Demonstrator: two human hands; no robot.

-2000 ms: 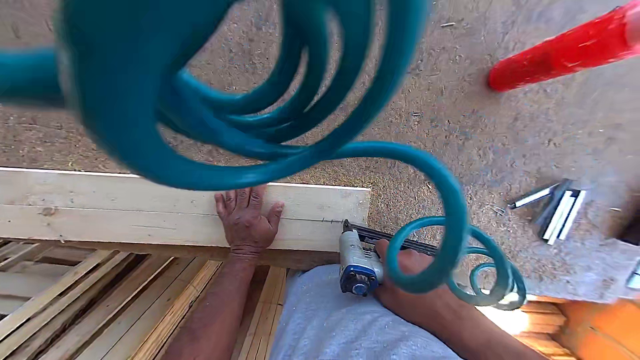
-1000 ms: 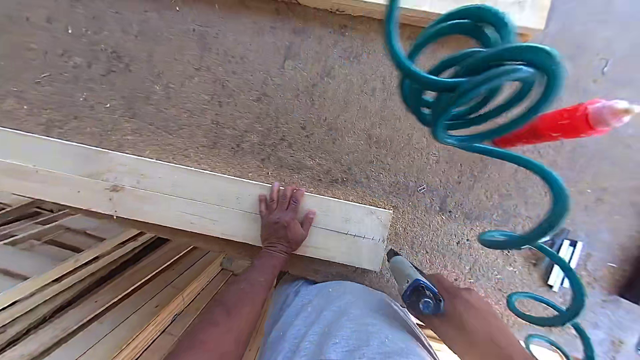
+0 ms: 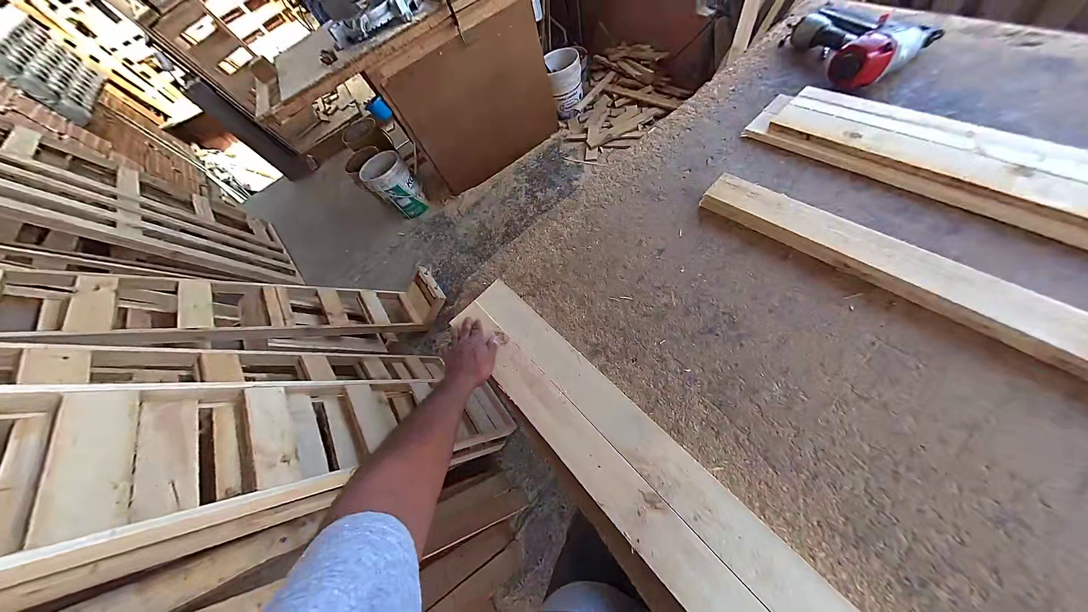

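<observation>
My left hand [image 3: 473, 352] reaches forward and rests on the far left end of two pale wooden boards [image 3: 629, 463], its fingers over the near board's edge close to a knot. The boards lie side by side along the edge of a worktable [image 3: 680, 314], with a narrow seam between them. Whether the fingers grip the board or only press on it cannot be told. My right hand is out of view, and so is the pneumatic stapler seen earlier.
More boards [image 3: 909, 263] lie on the table's right side, below a red and grey power tool [image 3: 863, 59]. Slatted wooden pallets [image 3: 195, 425] stand at the left. Beyond are buckets [image 3: 393, 182], scrap wood [image 3: 625, 93] and a workbench [image 3: 459, 93].
The view has swung far to the left along the boards. My left hand has gone from near their right end to their other end. My right hand, the stapler and the coiled teal hose have left view.
</observation>
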